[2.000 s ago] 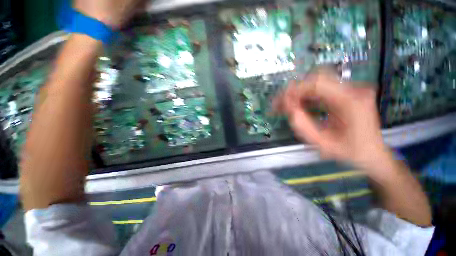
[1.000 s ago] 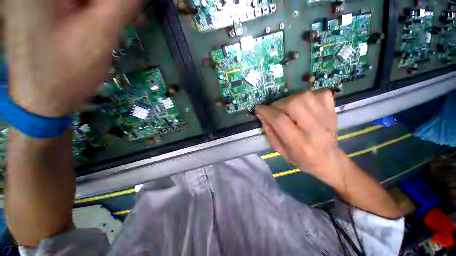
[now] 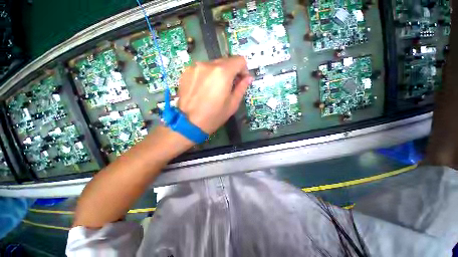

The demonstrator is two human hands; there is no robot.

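Observation:
My left hand, with a blue wrist strap, is over the carrier in the middle. Its fingers are curled, with the fingertips near the left edges of two green circuit boards, one above the other. Whether something small is between the fingertips cannot be seen. My right forearm runs up the right edge of the picture, dark and blurred; the right hand is out of the picture.
More carriers with boards lie left and right, parted by dark bars. A silver conveyor rail runs along the near side, another along the far side. A thin blue cord rises from the strap. Yellow floor lines show below.
My left hand has moved from the upper left to the middle of the line. My right hand has left the board's near edge and gone out of view at the right.

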